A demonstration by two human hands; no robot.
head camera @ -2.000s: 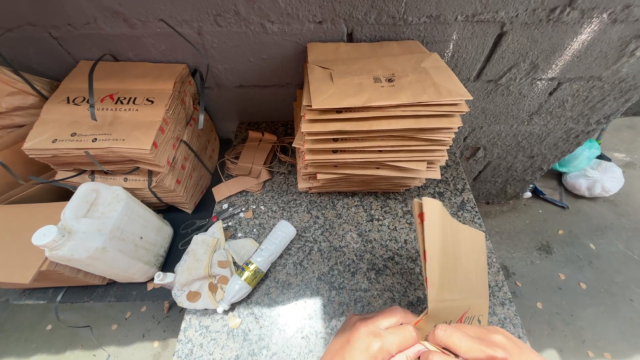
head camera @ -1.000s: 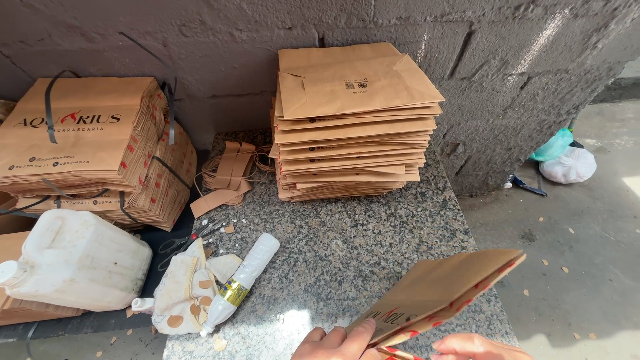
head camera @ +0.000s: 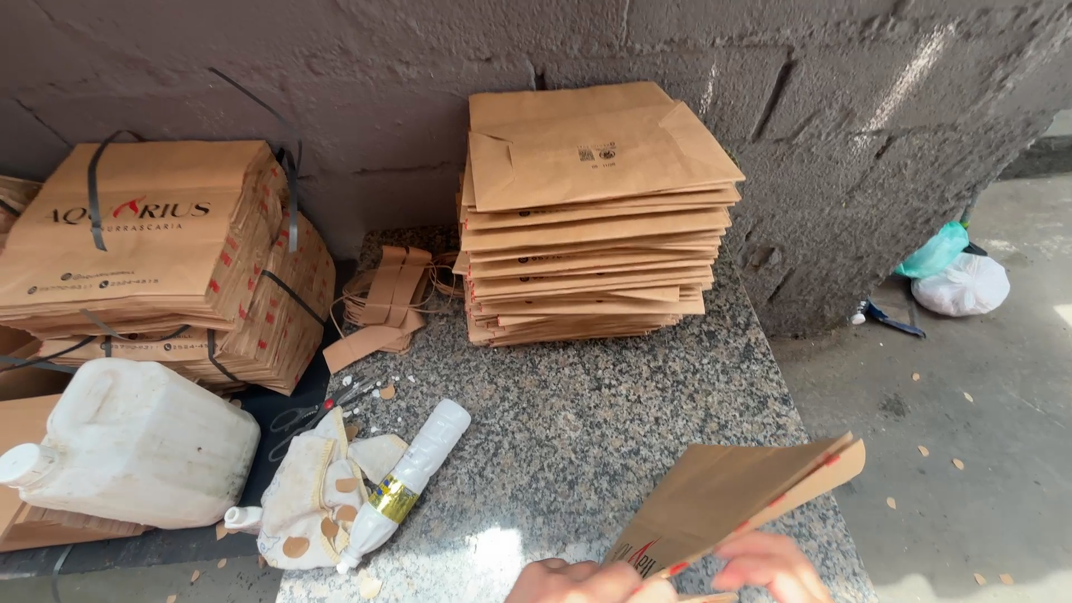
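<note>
A brown paper bag (head camera: 712, 494) with printing stands tilted above the front right of the granite slab. My left hand (head camera: 586, 582) grips its lower edge at the bottom of the view; the fingertips are partly cut off. Beside it, on the right, my right hand (head camera: 770, 569) has bent, slightly blurred fingers close to the bag's lower edge; whether they pinch anything is not plain. Farther back on the granite slab (head camera: 586, 402) rises a stack of flat paper bags (head camera: 595, 251). Paper handles with cord (head camera: 385, 301) lie to the left of that stack.
Strapped bundles of paper bags (head camera: 151, 243) and a white plastic jug (head camera: 151, 444) occupy the left. Scissors (head camera: 314, 410), a stained cloth (head camera: 301, 502) and a white plastic bottle (head camera: 419, 469) lie nearby. A block wall (head camera: 377, 100) borders the back; tied plastic bags (head camera: 959, 285) rest on the floor.
The bag in my hands stood upright two seconds ago; it now leans to the right with its printed side and red-marked edge showing. My right hand has come apart from my left.
</note>
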